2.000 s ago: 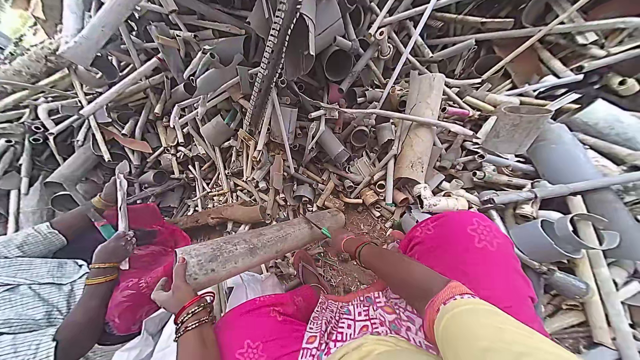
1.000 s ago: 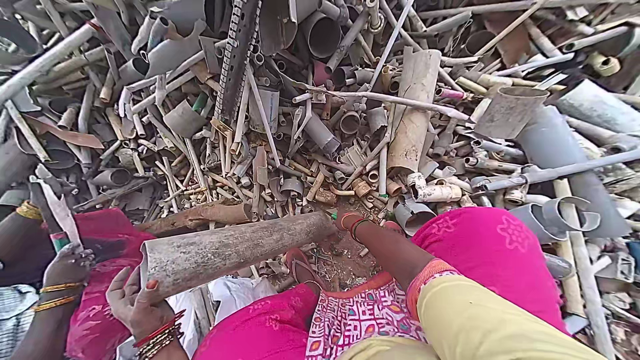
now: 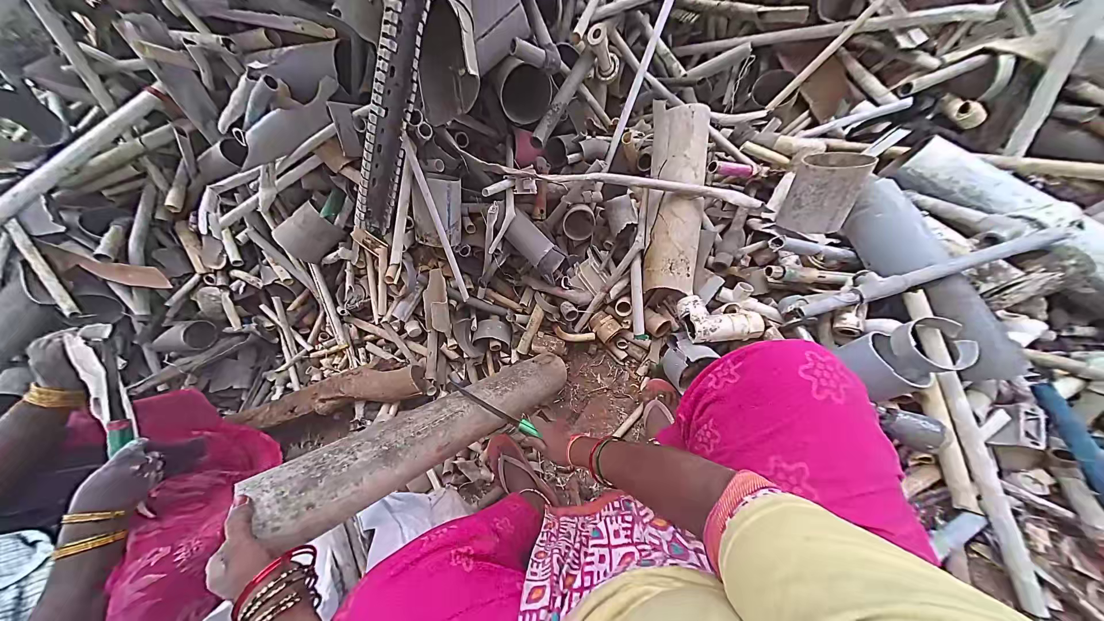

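Note:
My left hand (image 3: pixel 237 552), with red and gold bangles, grips the near end of a weathered grey plastic pipe (image 3: pixel 405 444). The pipe lies slantwise in front of my knees, its far end by the ground. Across its upper side rests the thin dark blade of a green-handled knife (image 3: pixel 527 427). My right hand (image 3: pixel 556 442) is closed on that handle, just below the pipe's far part. Part of the right hand's fingers is hidden by the handle and wrist.
A large heap of scrap plastic pipes and fittings (image 3: pixel 681 198) fills the space ahead and to the right. A co-worker's hands (image 3: pixel 121 474) at the left hold a green-handled tool (image 3: pixel 119 431) and a pale strip. My sandalled foot (image 3: pixel 517 470) is under the pipe; white sacking (image 3: pixel 414 517) lies beside it.
The knife's blade now shows across the pipe's upper side, whereas one second ago my right hand was by the pipe's far end. My left hand keeps its hold on the near end.

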